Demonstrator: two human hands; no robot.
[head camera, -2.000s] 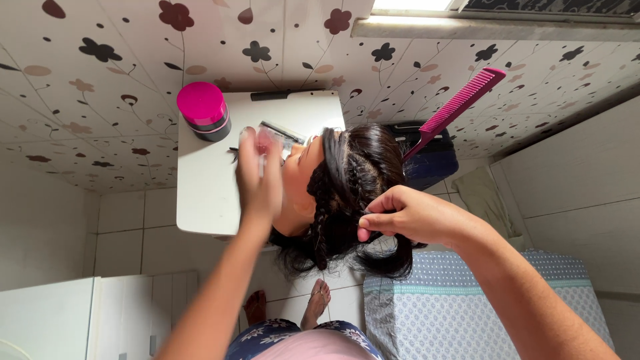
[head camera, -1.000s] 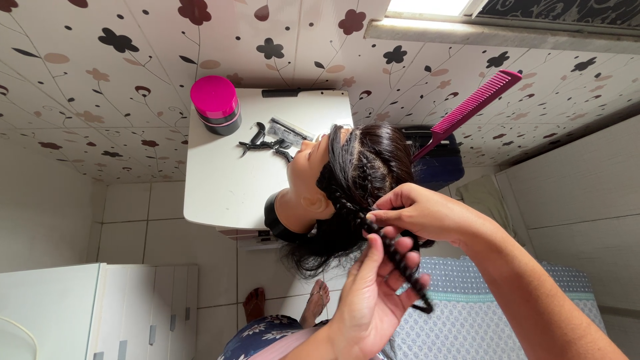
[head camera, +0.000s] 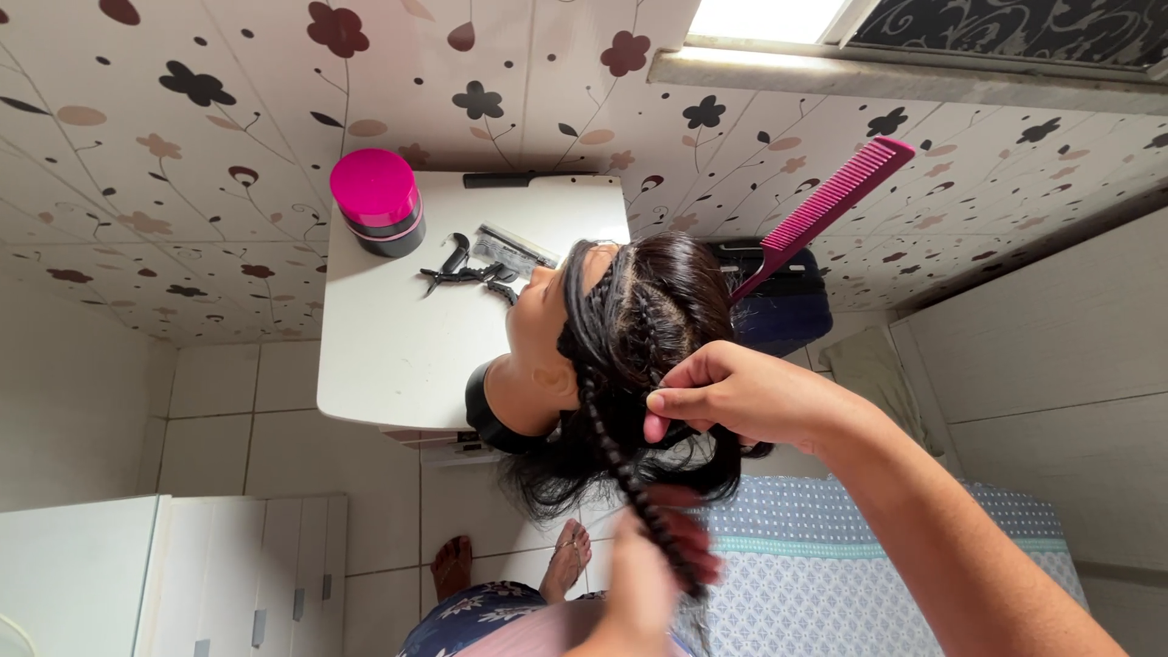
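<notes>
A mannequin head (head camera: 534, 338) with long dark hair lies tilted at the table's right edge, its face toward the left. Cornrow-like braids run over its scalp, and one long black braid (head camera: 610, 447) hangs down toward me. My right hand (head camera: 703, 397) pinches hair near the back of the head with thumb and fingertips. Blurred, my left hand (head camera: 652, 557) is at the lower part of the long braid; whether its fingers are closed on it is unclear. A magenta rat-tail comb (head camera: 826, 205) sticks up from behind the hair.
The white table (head camera: 392, 365) holds a pink-lidded jar (head camera: 376, 196), black hair clips (head camera: 456, 269), a clear packet (head camera: 511, 246) and a black comb (head camera: 497, 180). A dark blue suitcase (head camera: 785, 310) stands behind the head. A patterned bed (head camera: 812, 584) is at lower right, white drawers (head camera: 246, 566) at lower left.
My left hand has gone from over the table to the long braid, then lower along it. The right hand stays by the hair. The braid hangs more to the left than two seconds ago is unclear.
</notes>
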